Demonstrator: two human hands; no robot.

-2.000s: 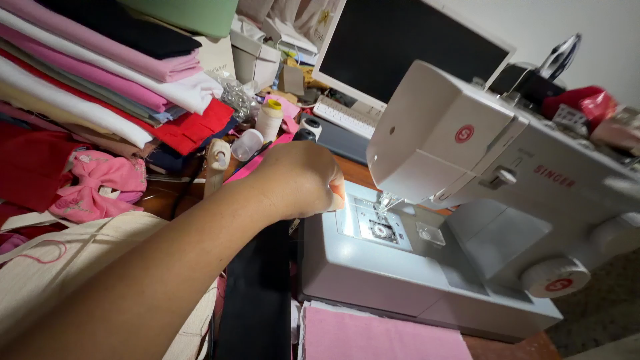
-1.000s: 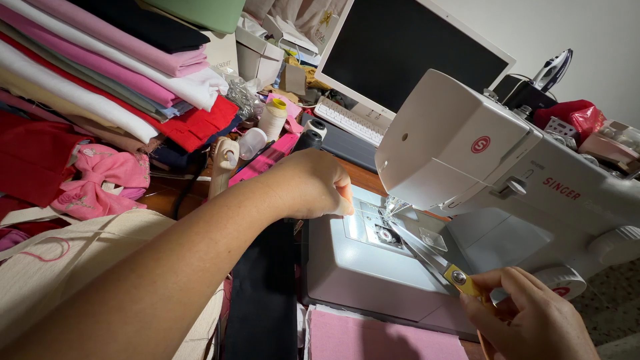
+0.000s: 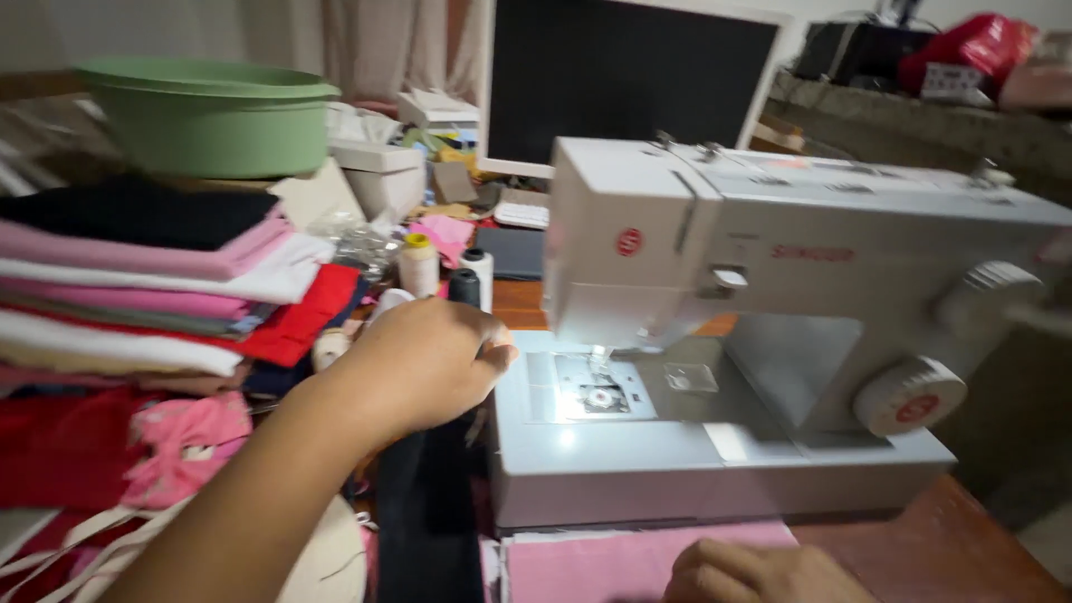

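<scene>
My left hand (image 3: pixel 440 364) is at the left end of the white Singer sewing machine (image 3: pixel 636 197), thumb and fingertips pinched together; whether a thread is between them cannot be seen. Under the lit needle area, the bobbin case (image 3: pixel 601 398) lies uncovered in the machine bed. A clear plastic bobbin cover (image 3: pixel 691 378) rests on the bed to its right. My right hand (image 3: pixel 754 574), blurred and partly cut off by the bottom edge, is over the pink fabric (image 3: pixel 586 565) in front of the machine. Its fingers are curled, and what they hold is not visible.
Folded fabrics (image 3: pixel 142 285) are stacked at the left, with a green basin (image 3: pixel 209 117) behind. Thread cones (image 3: pixel 419 266) stand beyond my left hand. A monitor (image 3: pixel 628 75) rises behind the machine. Black fabric (image 3: pixel 431 511) runs along the machine's left side.
My right hand, which held yellow-handled scissors at the needle area one second ago, has drawn back to the pink fabric. The scissors are no longer visible. The view has swung noticeably.
</scene>
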